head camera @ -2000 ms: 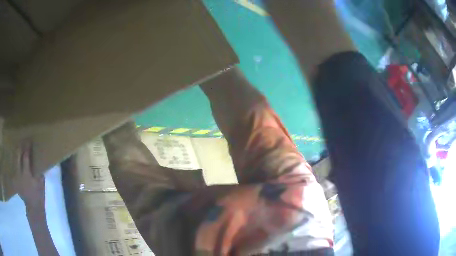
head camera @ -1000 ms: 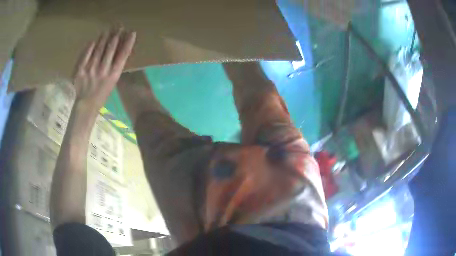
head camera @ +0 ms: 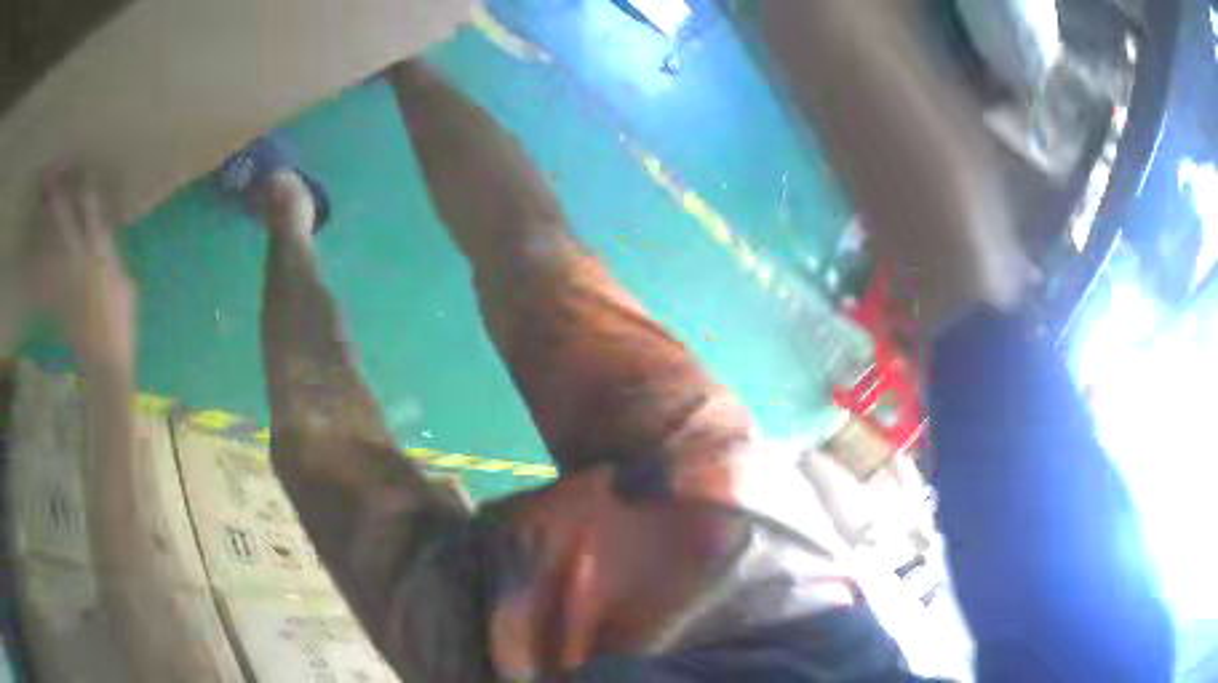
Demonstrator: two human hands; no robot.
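Note:
A large brown cardboard carton or sheet (head camera: 254, 80) fills the upper left of the head view, tilted and cut off by the picture's edge. My left hand (head camera: 74, 247) is at its lower left edge, with fingers against the cardboard. The hand is blurred and its exact grip is hard to see. My right arm reaches up on the right side, blurred. My right hand is out of the picture past the top edge.
Brown printed cartons (head camera: 274, 554) stand at the lower left. The green floor (head camera: 401, 287) has yellow line markings. A red plastic stool or crate (head camera: 888, 387) is at the right, near my legs. My legs and a shoe (head camera: 274, 174) are below the cardboard.
The cardboard has moved up and left, and my left hand has moved left with it. My right forearm has come into view. The view has turned, showing more floor and my shoe.

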